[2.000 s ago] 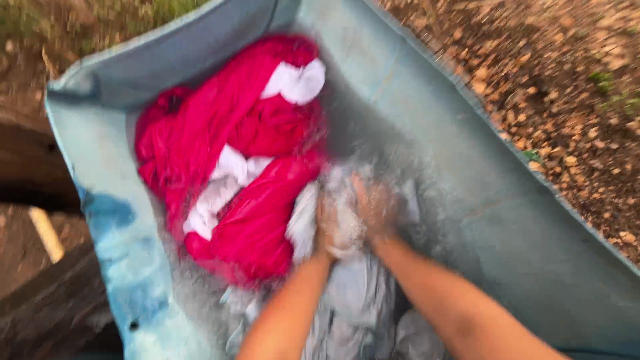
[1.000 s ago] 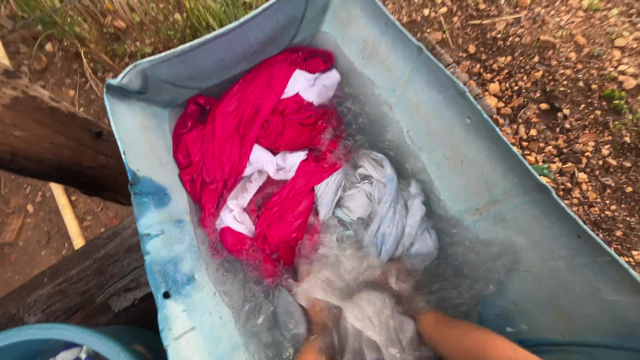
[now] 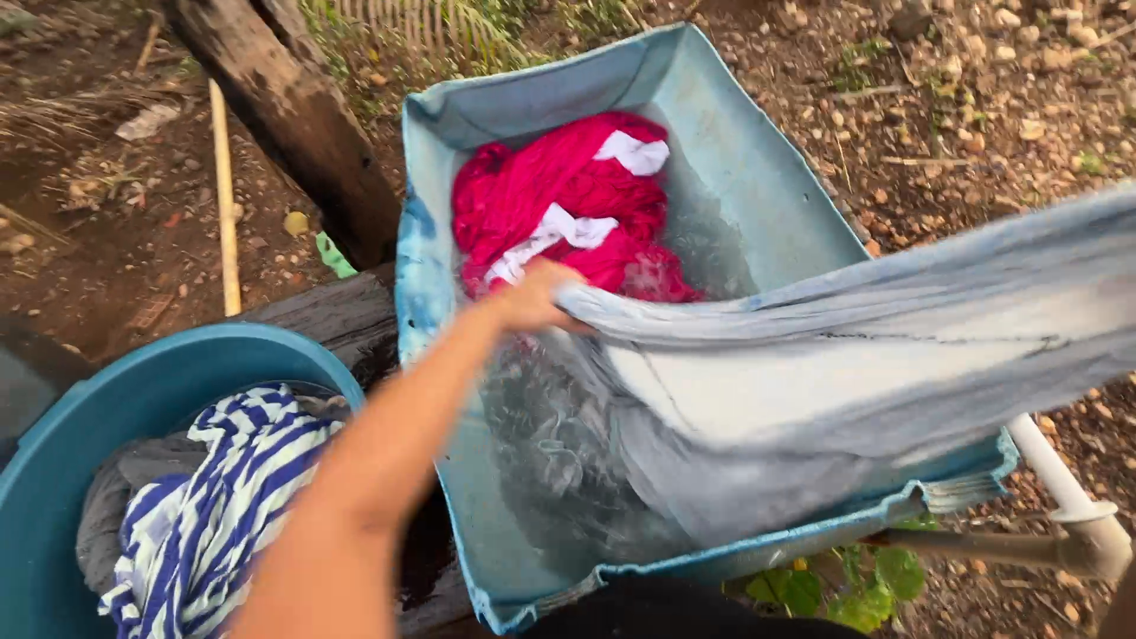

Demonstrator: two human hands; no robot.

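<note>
My left hand (image 3: 537,300) grips one end of a wet grey-blue cloth (image 3: 763,382) above the blue plastic basin (image 3: 754,169). The cloth stretches from that hand to the right edge of the view, and its lower folds hang into the cloudy water. My right hand is out of view. Behind my left hand, a bunched crimson cloth (image 3: 568,191) with white parts (image 3: 635,153) lies in the water at the basin's far end.
A round blue tub (image 3: 191,351) at the lower left holds a blue-and-white striped cloth (image 3: 222,497) and a dark grey one. Wooden beams (image 3: 302,133) stand beside the basin. A white pipe (image 3: 1056,461) joins an elbow at the lower right. Stony ground surrounds everything.
The grey-blue cloth, earlier bunched in the water, is now lifted and spread out. My left hand has come up out of the water with it. My right hand has left the view, which has shifted.
</note>
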